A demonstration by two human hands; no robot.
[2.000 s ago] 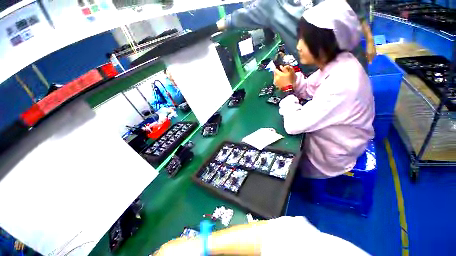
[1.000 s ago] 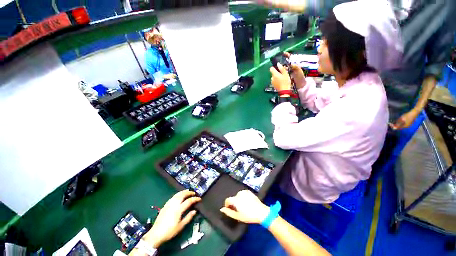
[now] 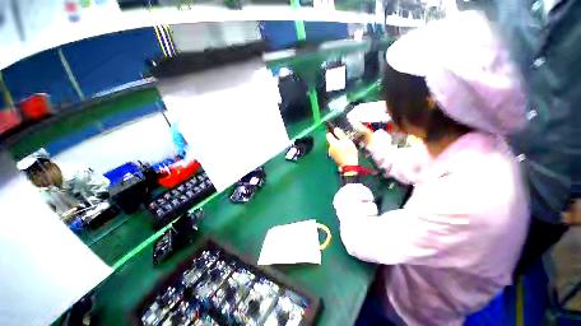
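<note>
The black component tray lies at the bottom centre on the green bench, cut off by the lower edge. Rows of circuit board assemblies lie in it, blurred. Neither of my hands is in view. A white paper sheet lies just behind the tray, with a yellow tape roll partly showing at its right edge.
Black housings stand in a row along the bench back. A hanging white sheet is above them. A person in pink sits close at the right, arms over the bench. Another tray lies across the divider.
The view has turned and moved nearer the seated person. My two hands, at the tray one second ago, have left the picture. The tray now appears lower, its front part out of view.
</note>
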